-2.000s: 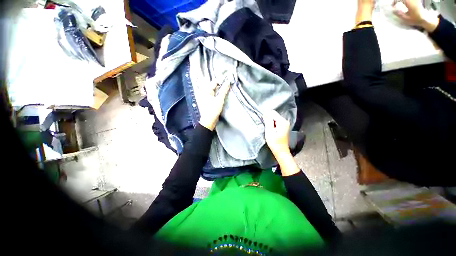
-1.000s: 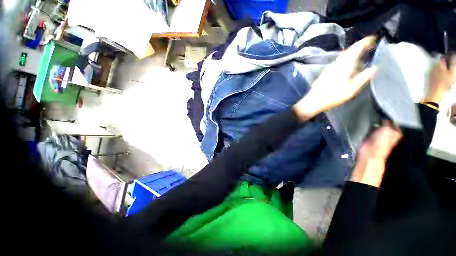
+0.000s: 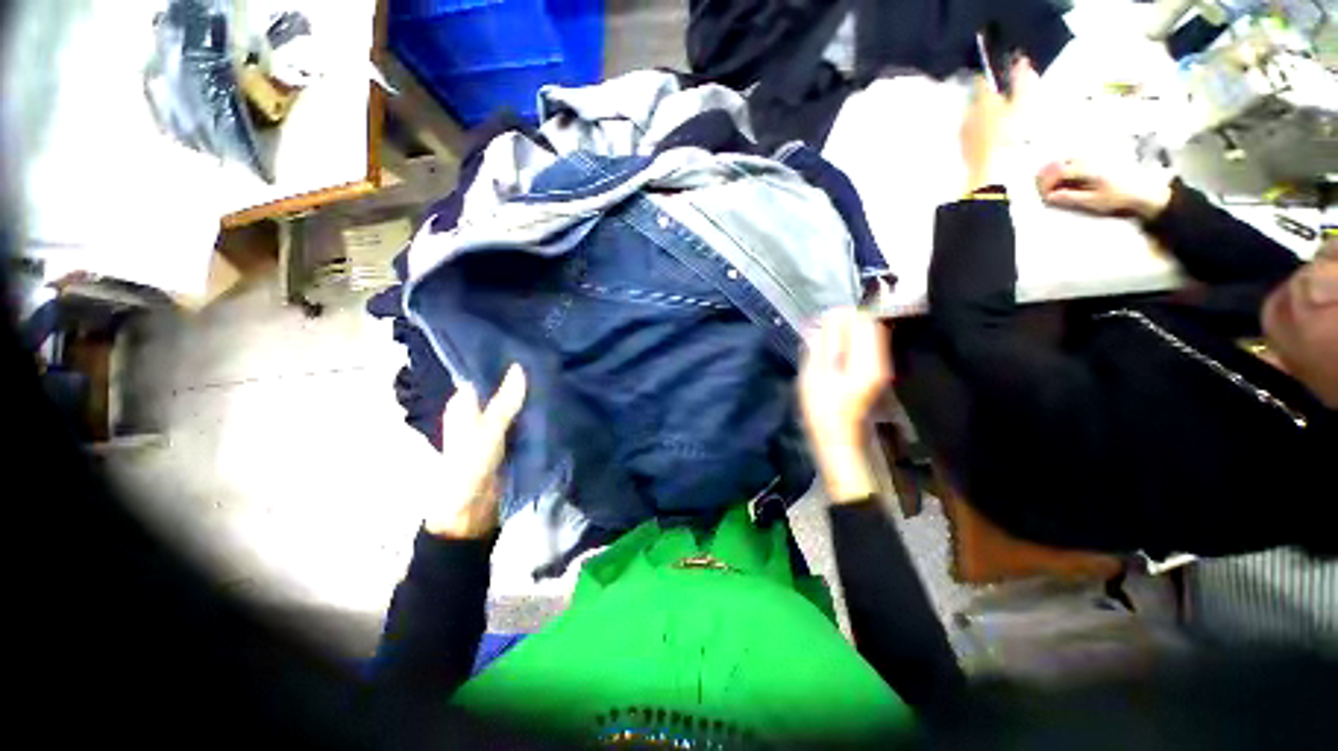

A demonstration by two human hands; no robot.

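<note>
A dark blue denim garment (image 3: 660, 367) with pale topstitching and a pale grey-blue inner face lies on top of the garment pile in front of my green top. My left hand (image 3: 477, 448) is at its left edge, thumb up, with the fingers partly hidden by the cloth edge. My right hand (image 3: 844, 385) is at its right edge, blurred, fingers bent against the cloth; its grip is not clear. Black garments (image 3: 418, 367) show under the denim on the left.
A blue plastic crate (image 3: 506, 59) stands beyond the pile. A co-worker in black sits at the right, hands over a white-topped table (image 3: 1093, 250) with dark garments (image 3: 880, 37) at its far end. Another white table (image 3: 132, 184) is at the left.
The pale garment piece held a second ago at the right is gone from my hands. The dark blue denim is now uppermost. My hands have moved back to the sides of the pile.
</note>
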